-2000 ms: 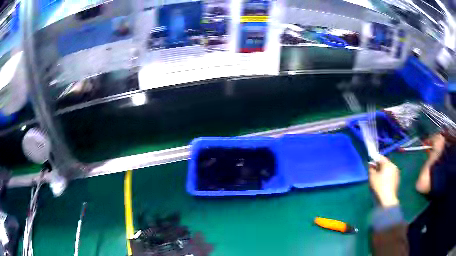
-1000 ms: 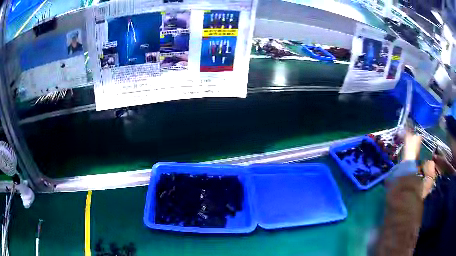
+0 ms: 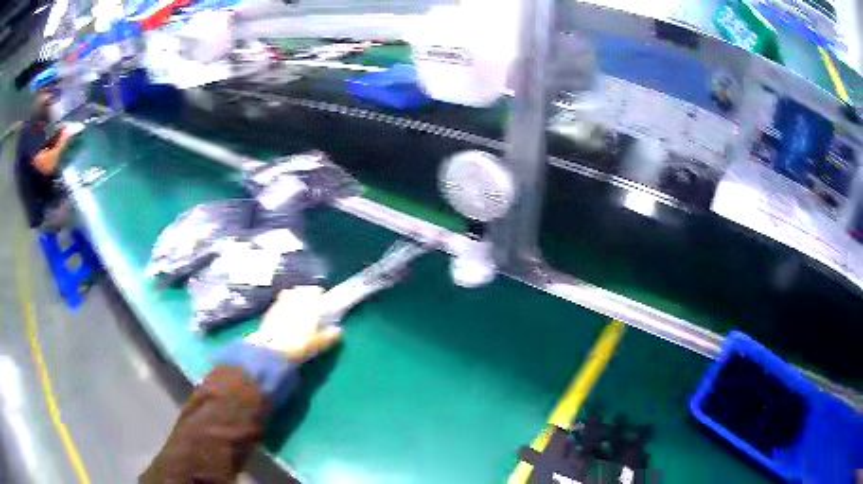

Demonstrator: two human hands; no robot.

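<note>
My left hand (image 3: pixel 298 326), in a brown sleeve with a blue-grey cuff, reaches over the green mat at the lower left. Its fingers are closed on the near end of a blurred whitish cable bundle (image 3: pixel 374 276), which runs up and right towards the metal rail. The bagged parts (image 3: pixel 237 274), in grey-clear plastic with white labels, lie just beyond and left of the hand. My right hand is not in view.
A loose pile of black housings (image 3: pixel 596 452) lies at the bottom beside the yellow tape line (image 3: pixel 582 378). A blue parts bin (image 3: pixel 757 402) with dark contents is lower right. A white fan (image 3: pixel 476 184) stands by the metal post (image 3: pixel 530 142). A person (image 3: pixel 43 156) is far left.
The view has swung left. The bins are now at the right edge, and the bags and fan have come into view. The arm at the right is gone; my left hand now shows, holding cables.
</note>
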